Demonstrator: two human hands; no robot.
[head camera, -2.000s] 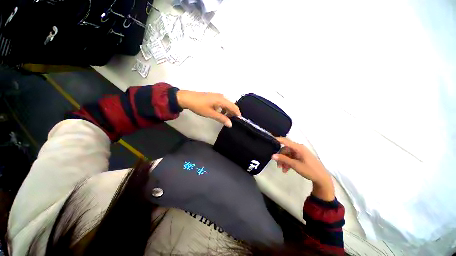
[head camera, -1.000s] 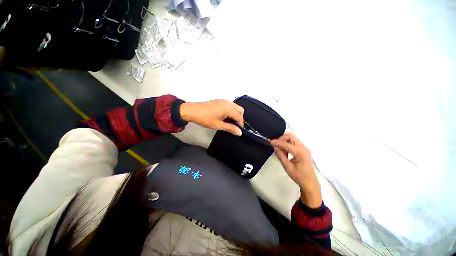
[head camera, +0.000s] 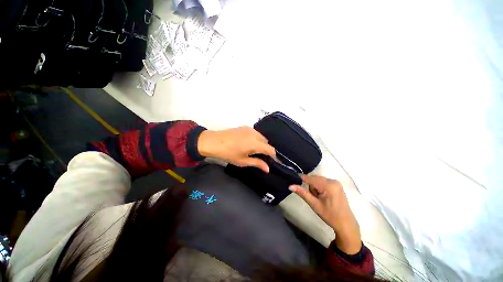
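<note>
A small black zipped bag with a white logo on its lower corner is at the table's near edge, against the grey apron. A light line shows along its top opening. My left hand grips the bag's top edge at its left end, with the fingertips partly hidden. My right hand pinches the top corner at the right end between thumb and fingers. A second black rounded piece with a curved light edge line lies just beyond, on the table; I cannot tell whether it is joined to the bag.
Black bags with metal hooks are heaped at the upper left. Small white printed sachets lie in a pile beside them on the white table. Clear, crumpled sheeting is at the right. The floor has a yellow line.
The held bag's front has tilted and its logo shows smaller. Both hands have moved slightly down in the picture. The right hand still holds the bag's right corner.
</note>
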